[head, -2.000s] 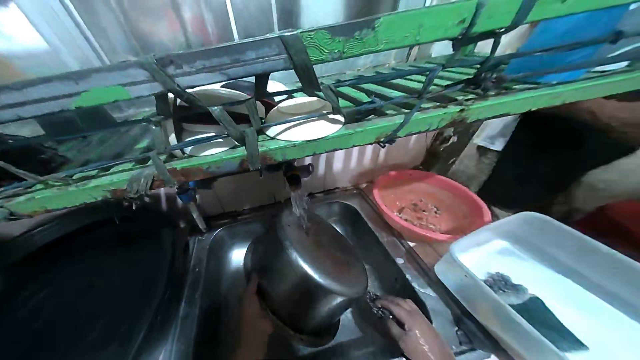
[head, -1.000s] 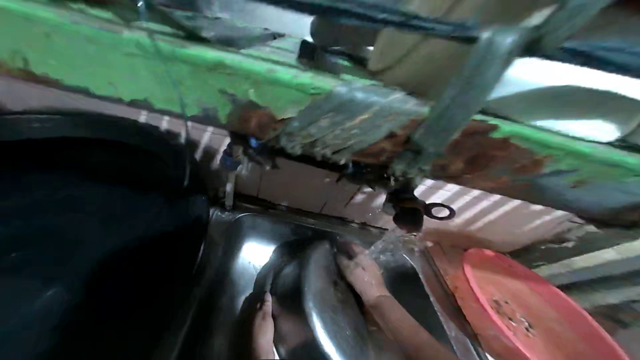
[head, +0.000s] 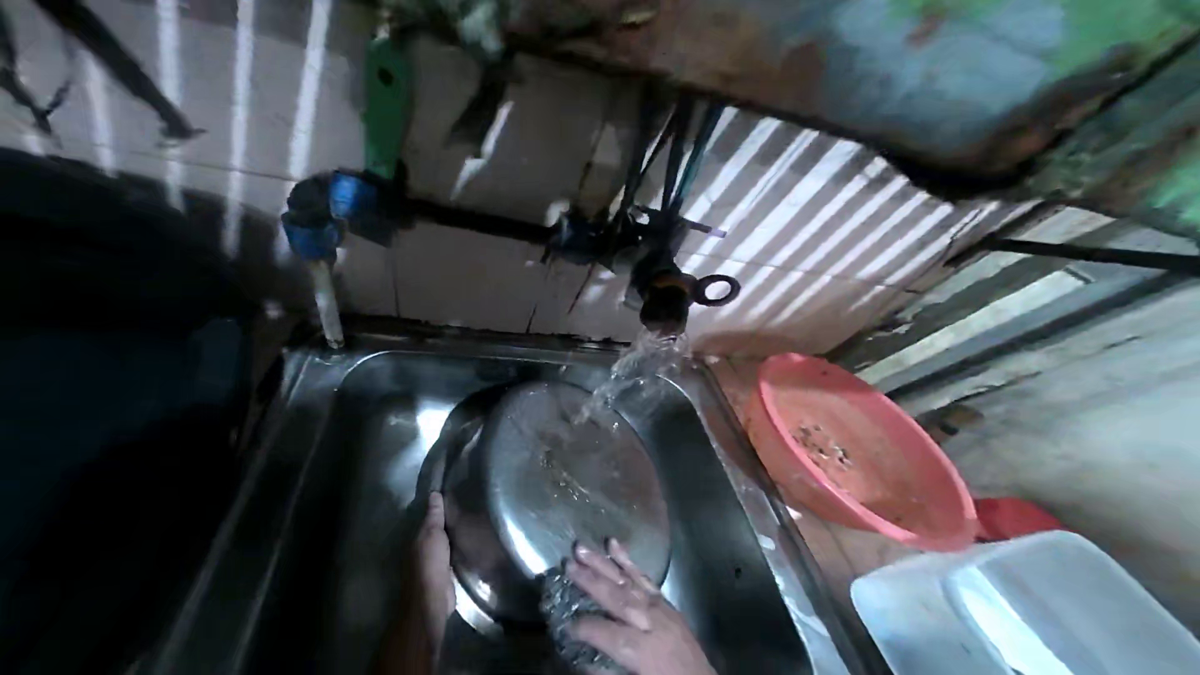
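A round stainless steel pot (head: 581, 478) lies tilted in the steel sink basin (head: 347, 525), its bottom facing up toward me. Water from the dark tap (head: 664, 302) runs onto that bottom. My left hand (head: 433, 572) grips the pot's rim side at the left. Under my right hand (head: 628, 609), pressed against the lower edge of the pot's bottom, is a metal scouring pad (head: 567, 609); the fingers are spread over it. Part of the pot's rim and my left fingers' far ends are hidden.
Right of the sink stands a red plastic basin (head: 872, 450) with small scraps in it, beside a translucent plastic tub (head: 1031, 600). A large dark container (head: 112, 422) fills the left. A blue-handled valve (head: 314, 234) and a worn green shelf (head: 937, 75) are above.
My right hand has moved from the pot's upper side to the lower edge of its bottom. The pot's bottom now faces more toward me. The view has shifted strongly.
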